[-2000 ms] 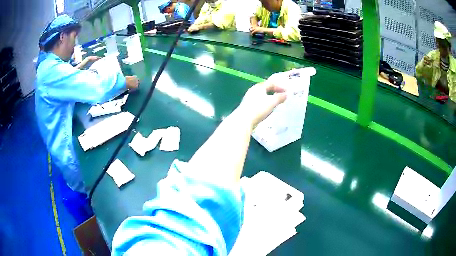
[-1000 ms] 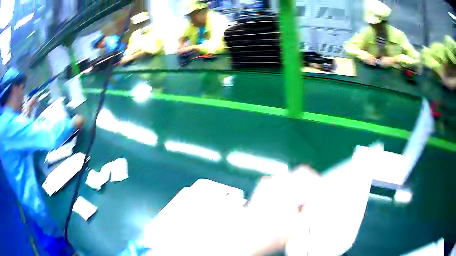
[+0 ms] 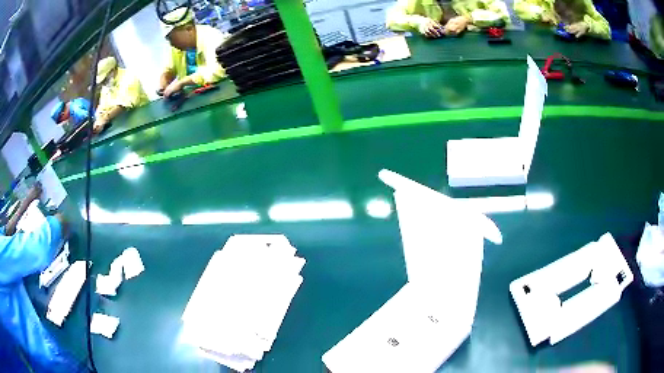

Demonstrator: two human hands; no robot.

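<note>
An open white flip-lid box (image 3: 437, 291) lies on the green belt at bottom centre, its lid raised and ending in a wide rounded flap. A folded white insert (image 3: 535, 297) with a central slot lies to its right, apart from it. An uneven stack of white insert blanks (image 3: 244, 295) lies to the left. My left hand is not in view. A pale, blurred sliver, possibly my right hand (image 3: 575, 368), shows at the bottom edge right of the box. It is cut off, so its fingers and any hold are hidden.
Another open white box (image 3: 486, 159) stands farther back. Small white card pieces (image 3: 105, 326) lie at left, beyond a black hanging cable (image 3: 89, 182). A green post (image 3: 313, 73) rises beside stacked black trays (image 3: 258, 55). A person in blue works at far left; people in yellow work across the belt.
The view has swung right. The open box my hand held, seen blurred a second ago, now stands at bottom centre with no hand on it. The slotted insert has come into view at right.
</note>
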